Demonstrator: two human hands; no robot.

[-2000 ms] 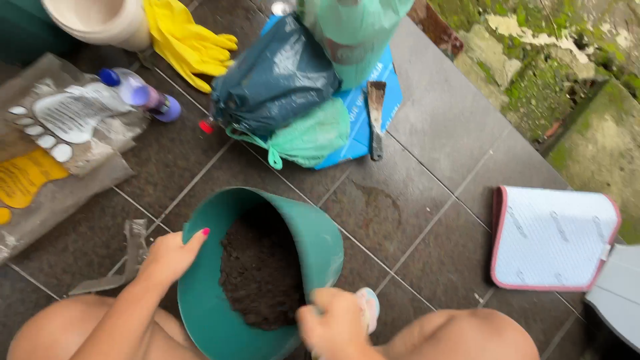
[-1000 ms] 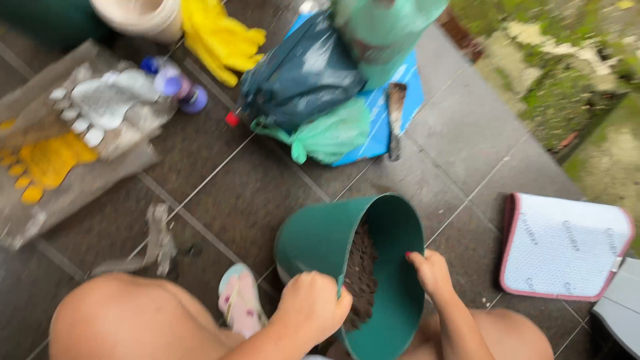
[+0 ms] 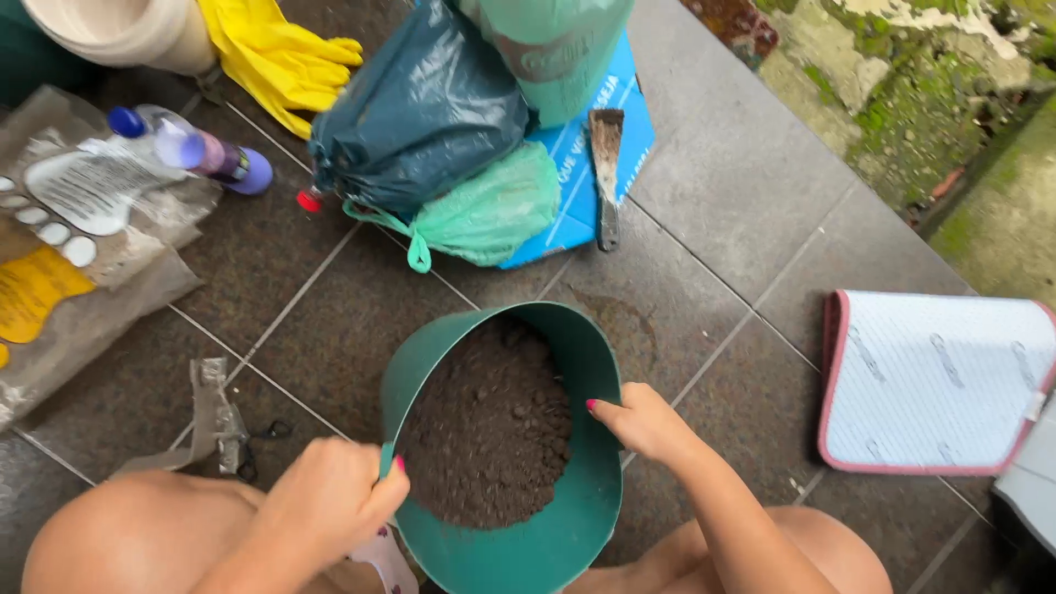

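Note:
A green plastic bucket (image 3: 610, 495) with dark loose soil (image 3: 495, 429) inside is between my knees, its mouth facing up toward me. My left hand (image 3: 338, 495) grips its rim on the left, with the thumb toward the inside. On the opposite side my right hand (image 3: 643, 421) grips the rim, its thumb over the inner wall. The bucket's underside is hidden. Beyond it, a dirty putty knife (image 3: 606, 173) lies on a flat blue package (image 3: 569, 190), beside a tied light-green plastic bag (image 3: 495, 206) and a dark blue plastic bag (image 3: 429, 107).
Yellow rubber gloves (image 3: 280, 66) lie near a whitish pot (image 3: 132, 33). Purple bottles (image 3: 214, 157) and an empty-looking printed plastic sack (image 3: 107, 247) are at left. A folded white pad with pink edging (image 3: 932, 379) lies right, below mossy broken concrete (image 3: 907, 107).
The bucket has changed its tilt, and its soil shows more fully than one second ago. Two seconds ago my right hand was blurred near its lower right side; now it grips the right rim.

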